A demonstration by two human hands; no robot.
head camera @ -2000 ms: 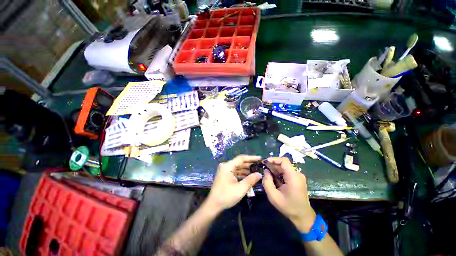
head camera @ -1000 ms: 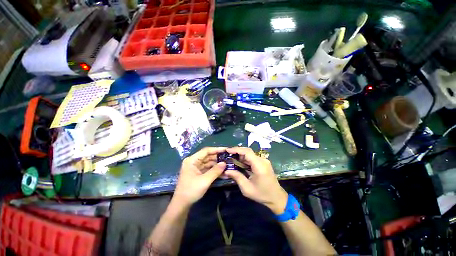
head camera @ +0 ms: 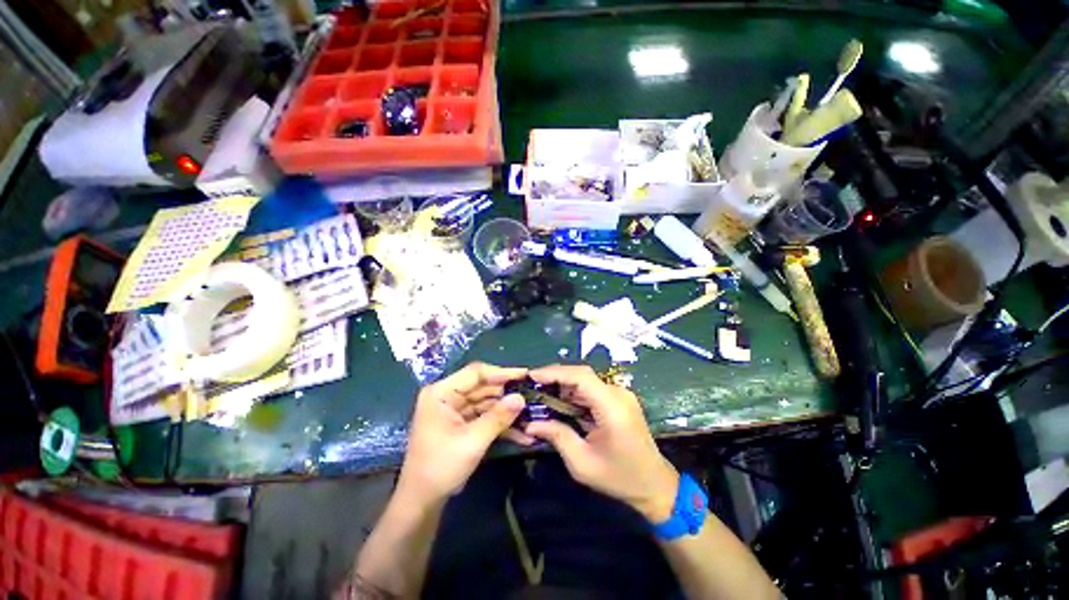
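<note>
A small black shiny unit point(head camera: 538, 402) is held between both hands at the front edge of the green bench. My left hand point(head camera: 460, 424) grips its left side with thumb and fingers. My right hand point(head camera: 596, 424) grips its right side, thumb below and fingers curled over the top. The fingers cover much of the unit, and its details are too small to tell. A blue band is on my right wrist.
Cream tape roll point(head camera: 238, 322) on label sheets at left; orange-red parts tray point(head camera: 387, 154) at back; white boxes point(head camera: 573, 212), tool cup point(head camera: 762, 150) and wooden-handled tool point(head camera: 811, 319) at right. Star-like white wipe point(head camera: 614, 329) lies beyond the hands.
The view has swung right, so the bench things sit farther left in the picture. Both hands still hold the black unit, with the fingers closed more around it than two seconds ago.
</note>
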